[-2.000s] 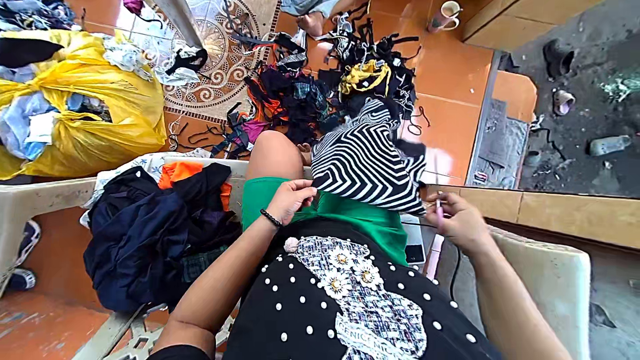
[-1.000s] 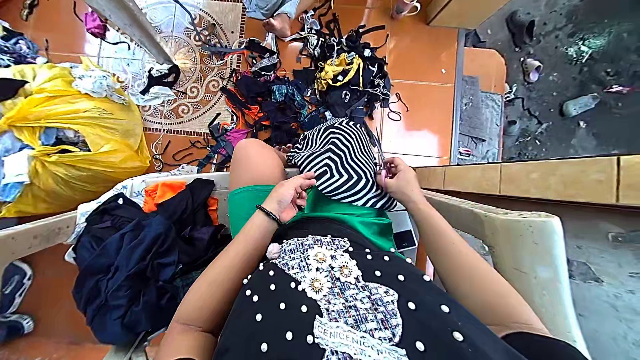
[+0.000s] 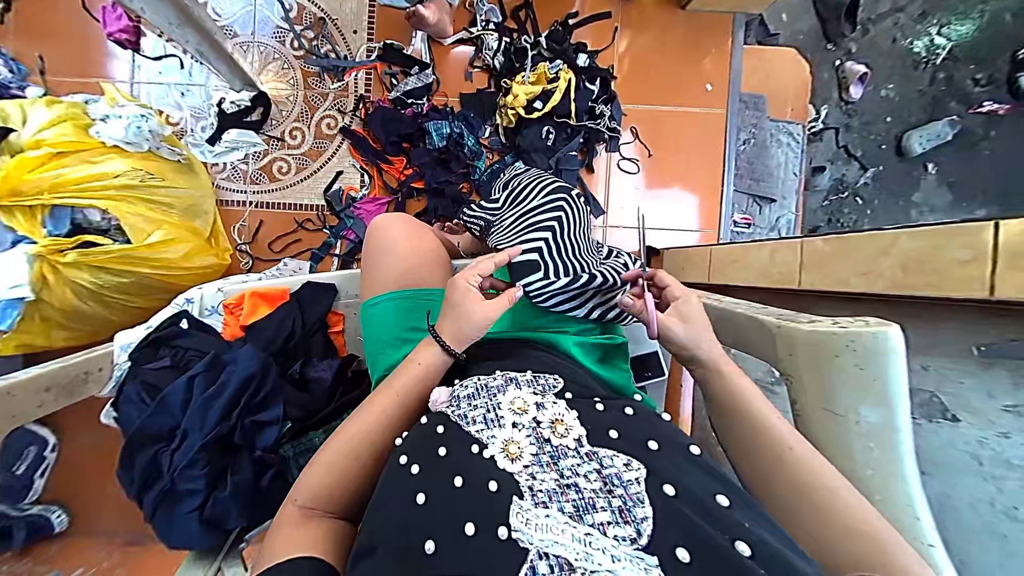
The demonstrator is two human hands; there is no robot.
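Black-and-white striped fabric (image 3: 552,240) lies over my lap, on green shorts. My left hand (image 3: 480,300) is at its left edge, thumb and index finger apart; whether it pinches any cloth is unclear. Between the fingers of my right hand (image 3: 668,308) are small scissors with pink handles (image 3: 650,314), their thin blades pointing away from me. That hand also touches the right edge of the striped fabric. Dark navy and black cloth (image 3: 216,408) is heaped at my left, with an orange piece (image 3: 254,310) on it.
A pile of cut fabric strips (image 3: 456,144) covers the tiled floor ahead. At the left stands a yellow plastic bag (image 3: 120,232) stuffed with cloth. White plastic chair arms (image 3: 840,344) flank me. Another person's bare foot (image 3: 432,18) shows at the top. A phone-like device (image 3: 646,366) lies beside my right thigh.
My right hand has moved away from my left along the striped fabric since one second ago, and the scissors now show plainly. The fabric has shifted and spread. The view has moved somewhat.
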